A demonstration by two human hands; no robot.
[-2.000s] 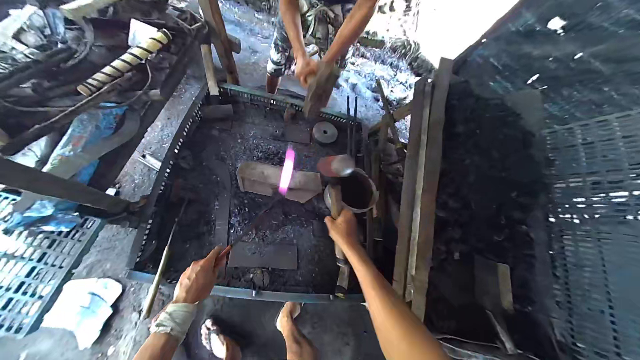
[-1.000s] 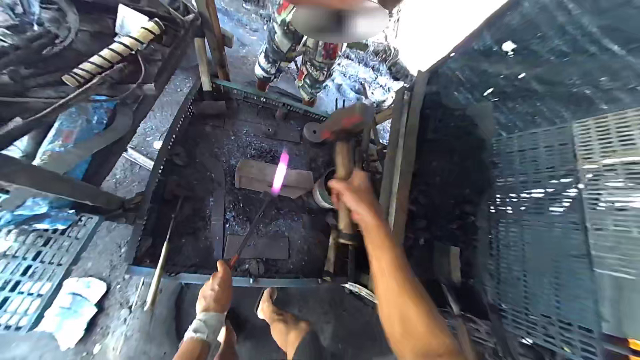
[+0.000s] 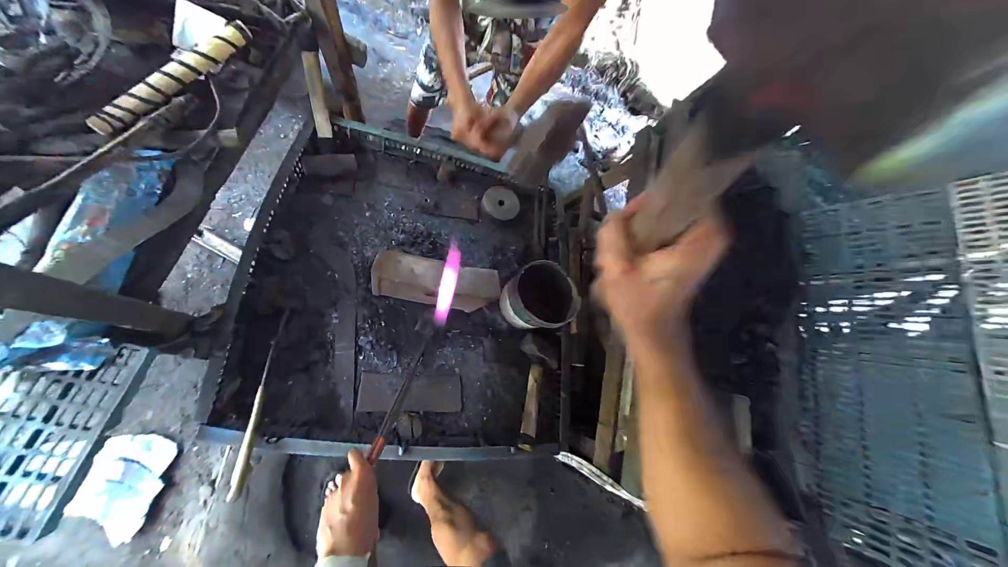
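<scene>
My left hand point(image 3: 348, 504), with a pale wrap at the wrist, grips a long dark metal rod point(image 3: 400, 394) near the metal frame's front edge. The rod's far end is a glowing pink-white piece of hot metal point(image 3: 448, 285), which lies over a worn anvil block point(image 3: 405, 276). My right hand point(image 3: 661, 268) holds a heavy hammer by its wooden handle point(image 3: 681, 185), raised at the right. The hammer's head point(image 3: 756, 87) is large and blurred at the upper right.
Across the frame a co-worker's two hands point(image 3: 484, 130) grip a blurred hammer point(image 3: 549, 142). A water-stained pot point(image 3: 540, 294), a round disc with a hole point(image 3: 501, 204) and a small hammer point(image 3: 533, 394) stand or lie right of the anvil. A wooden-handled poker point(image 3: 250, 441) leans over the left front edge.
My right hand has raised the hammer from beside the pot to the upper right. The co-worker's hands and hammer, out of sight one second ago, show again. The glowing piece stays over the anvil.
</scene>
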